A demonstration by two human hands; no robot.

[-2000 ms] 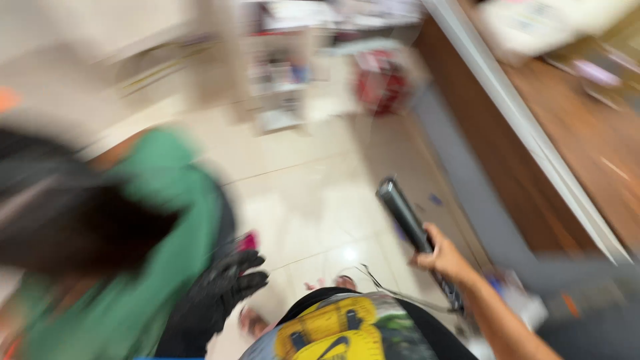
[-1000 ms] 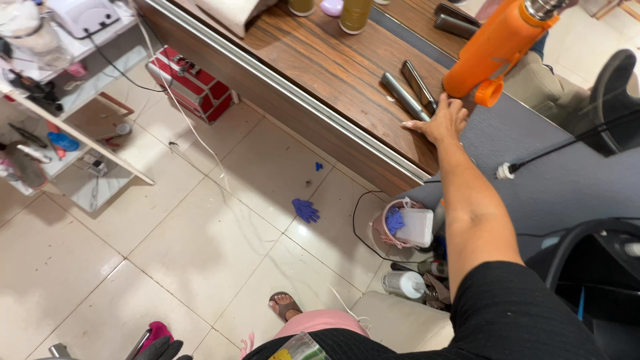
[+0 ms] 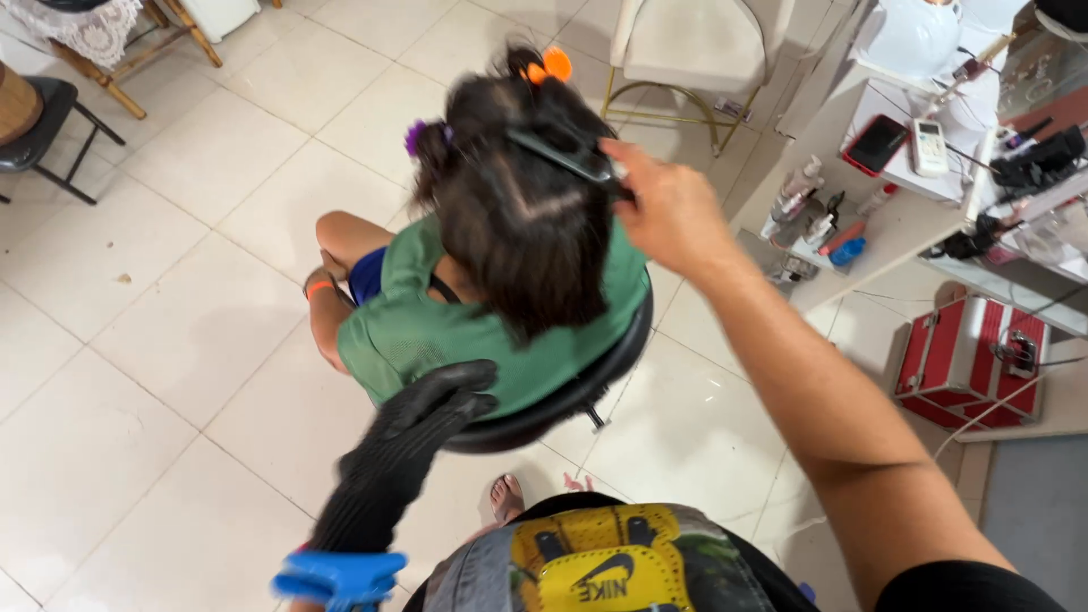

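Observation:
A person in a green top sits on a black chair, dark hair parted, with a purple hair tie and an orange hair clip. My right hand, bare, grips a dark, narrow hair tool that lies against the top right of the hair; its exact kind is unclear. Lower left, my left hand, in a black glove, is beside the person's back, fingers slightly apart and holding nothing. Whether it touches the top is unclear. A large blue hair clip sits at my left forearm.
To the right, a white shelf carries bottles, a phone and a remote control. A red case stands below. Ahead is a cream chair; a black stool and a bamboo-legged table are at left.
My right hand has moved from the wooden counter, where it was beside dark hair tools and an orange bottle, to the seated person's hair. The view has swung strongly.

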